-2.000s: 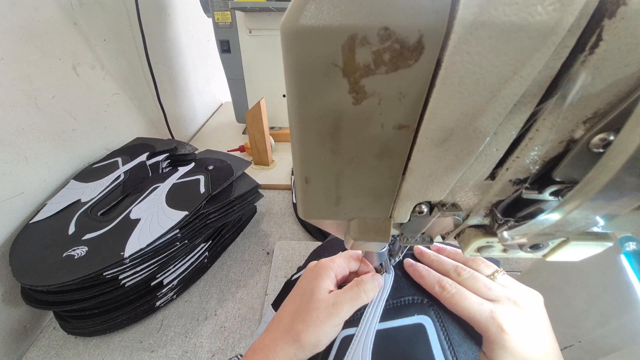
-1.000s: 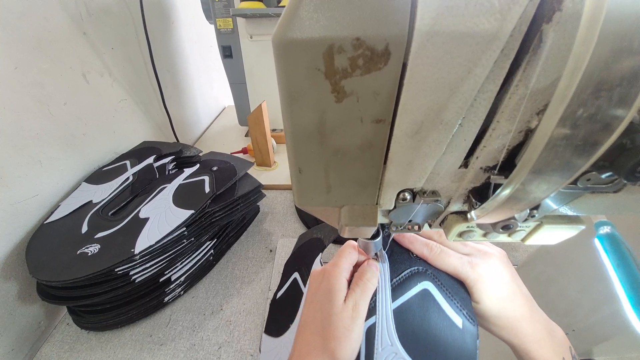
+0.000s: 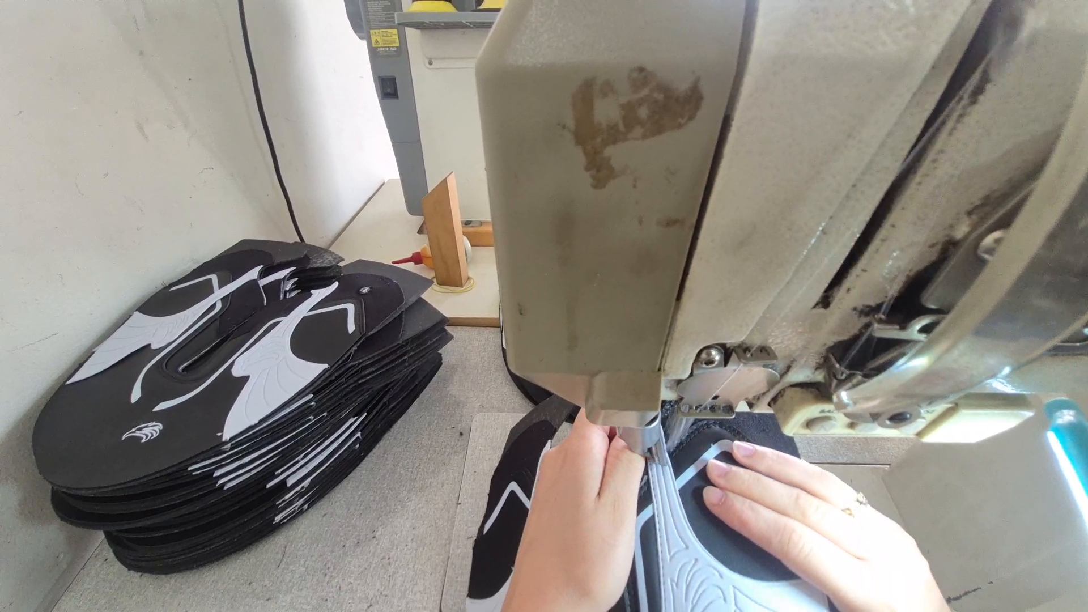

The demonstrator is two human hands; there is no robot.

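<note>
A black shoe upper piece with white overlays [image 3: 680,527] lies under the needle area of an industrial sewing machine [image 3: 612,212]. At its left side, close by the presser foot [image 3: 654,446], my left hand [image 3: 586,518] has thumb and fingers bent together at the material; the fingertips are partly hidden by the machine head, so a pinch cannot be confirmed. My right hand [image 3: 807,527], with a ring on one finger, rests flat on the black part of the piece, right of the white embossed overlay.
A tall stack of similar black and white upper pieces [image 3: 187,408] stands on the left of the grey table [image 3: 340,510], near the wall. Behind are an upright wooden block [image 3: 446,229], a red-tipped bottle [image 3: 416,257] and a grey and white machine [image 3: 450,110].
The upper piece has turned and shifted beneath the machine, showing more of its embossed white overlay. My right hand has moved from beside the needle area back onto the piece, nearer to me.
</note>
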